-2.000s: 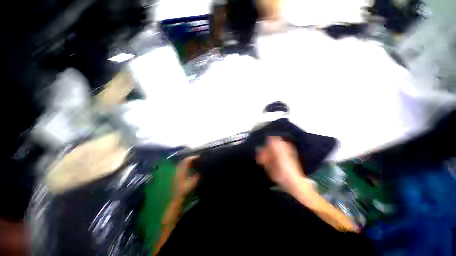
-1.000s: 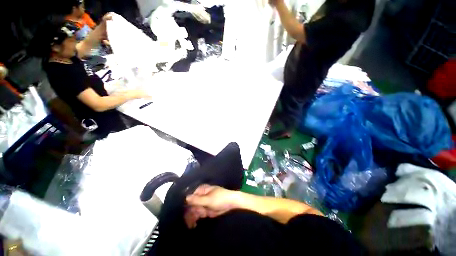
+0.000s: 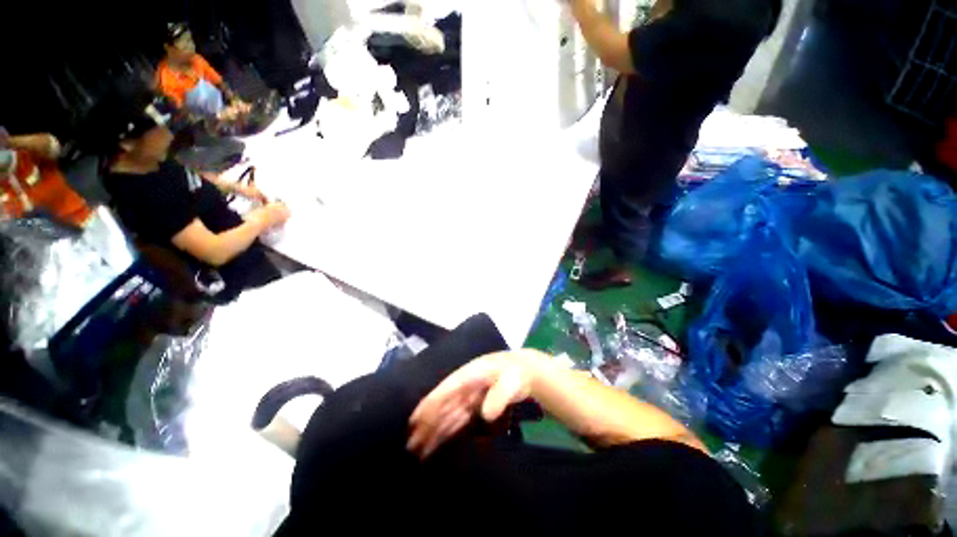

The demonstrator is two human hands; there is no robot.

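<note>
A black garment (image 3: pixel 367 430) lies bunched against my front at the bottom centre, and its edges blend with my black clothing. My right hand (image 3: pixel 462 404) rests on it, fingers bent over the cloth and thumb apart, with no clear grip. My left hand is not in view. A thick black curved piece (image 3: pixel 294 393) with a pale tube-like part (image 3: pixel 277 434) below it shows left of the garment. Glaring white bags (image 3: pixel 283 336) lie beyond and to the left.
A white table (image 3: pixel 420 241) stands ahead, with a seated person (image 3: pixel 157 199) at its left and a standing person (image 3: pixel 682 94) at its right. Blue plastic sacks (image 3: pixel 756 283) and clear film scraps (image 3: pixel 640 351) lie on the green floor. White garments (image 3: pixel 902 388) are at right.
My right hand has shifted slightly right and its fingers look looser on the black garment. The black garment has spread at the bottom centre. The seated person's raised arm has come down.
</note>
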